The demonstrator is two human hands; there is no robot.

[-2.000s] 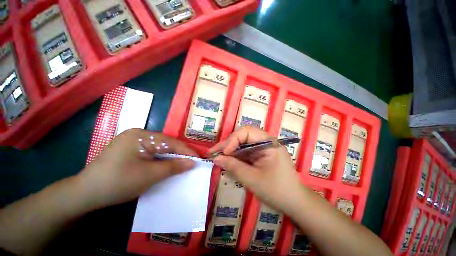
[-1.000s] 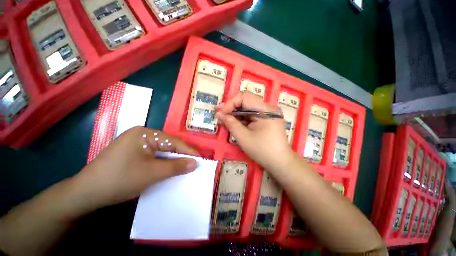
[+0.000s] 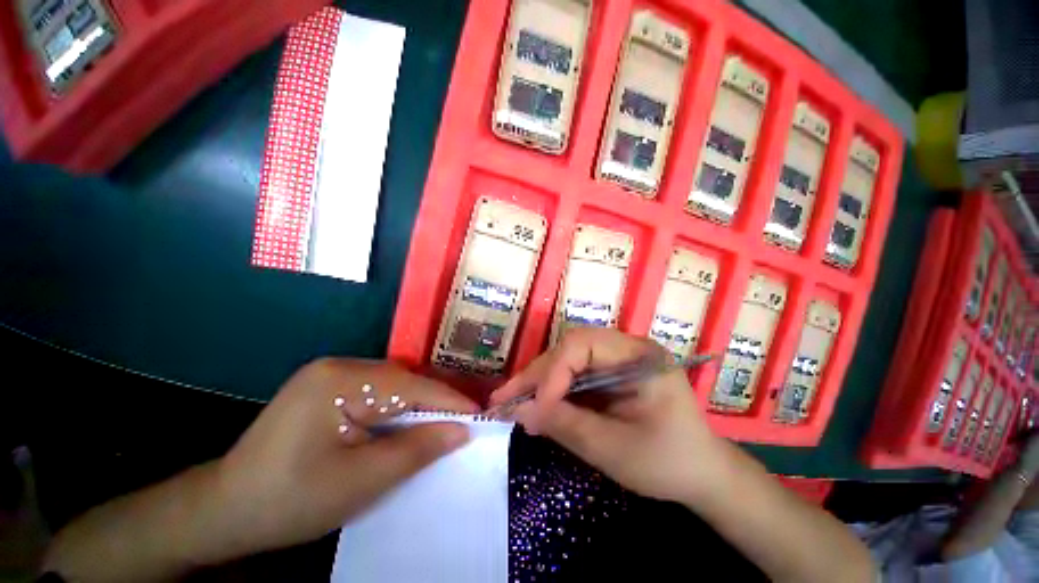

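My left hand [image 3: 330, 456] holds a white label sheet [image 3: 427, 512] between thumb and fingers, its toothed top edge level with my thumb. Several tiny white round labels [image 3: 368, 400] stick to the back of my left fingers. My right hand [image 3: 621, 416] grips thin tweezers [image 3: 604, 377], with the tips at the right end of the sheet's top edge. Whether a label is between the tips cannot be told. Beyond my hands lies a red foam tray [image 3: 450, 182] with two rows of gold-beige phone housings [image 3: 490, 290], one per pocket. My right hand partly covers the near row.
A spare red-dotted and white sheet [image 3: 353, 148] lies left of the tray on the green bench [image 3: 137, 273]. Another foam tray [image 3: 125, 91] is at top left, more trays [image 3: 951, 330] at right. A yellow foot [image 3: 940, 139] is at upper right. Another person's arm [image 3: 1003, 501] shows at lower right.
My right hand and tweezers have left the far-row phone at the upper left of the tray and returned to the sheet's top edge. The view has shifted, so the near row shows more fully.
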